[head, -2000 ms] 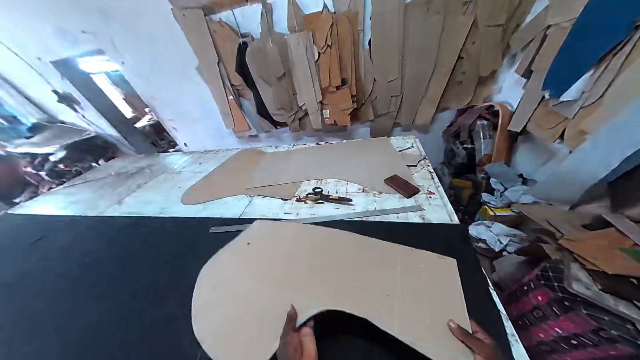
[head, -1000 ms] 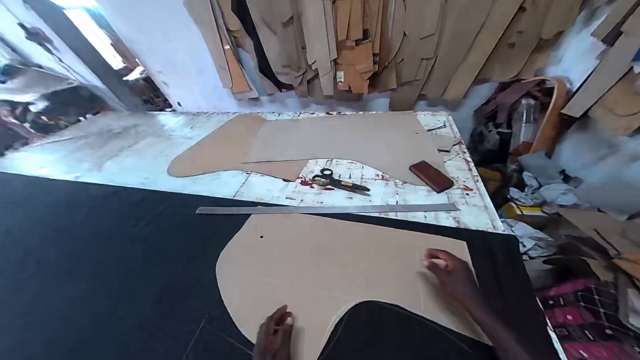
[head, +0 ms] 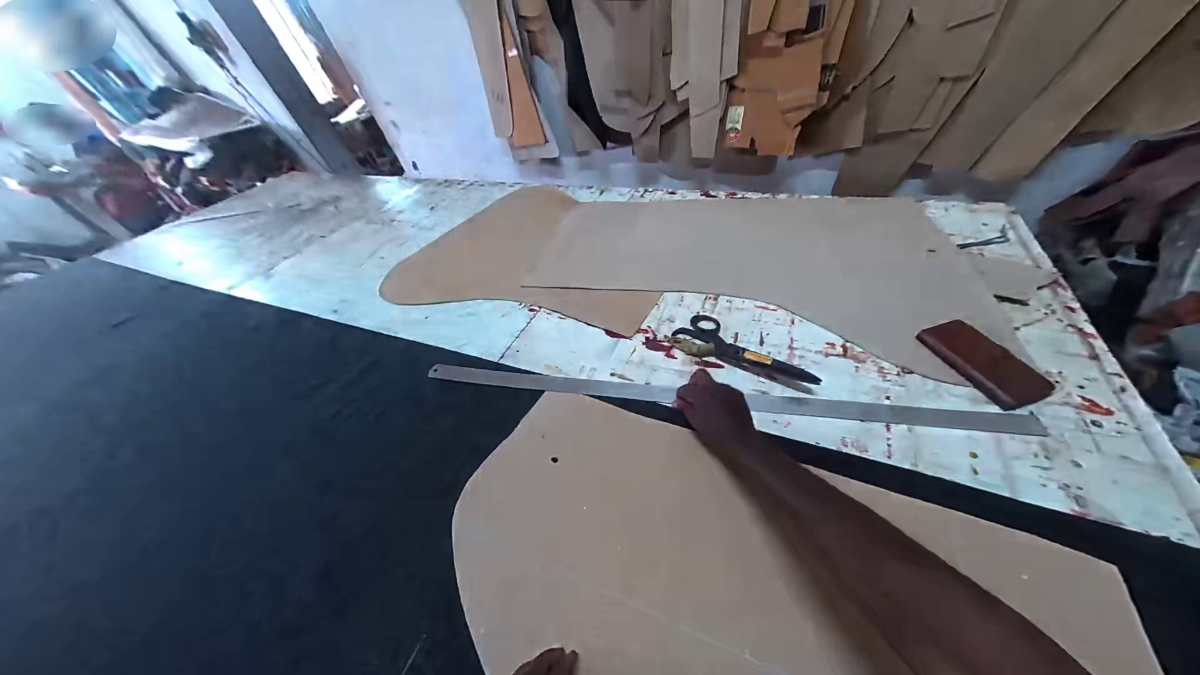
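My right hand is closed around the middle of a long metal ruler, which spans the edge of the black sheet material and the white tabletop. Under my right forearm a large curved cardboard template lies flat on the black sheet. At the bottom edge only the fingertips of my left hand show, on the template; the rest is out of view. Just beyond the ruler are black-handled scissors. A dark red-brown block or case sits near the ruler's right end.
Two more card templates overlap on the stained white table. Many cardboard patterns hang on the wall behind. Heaped cloth and other material lie beyond the table's right edge.
My right hand has moved from the template to the ruler and taken hold of it. My left hand is now mostly below the frame. The view has shifted.
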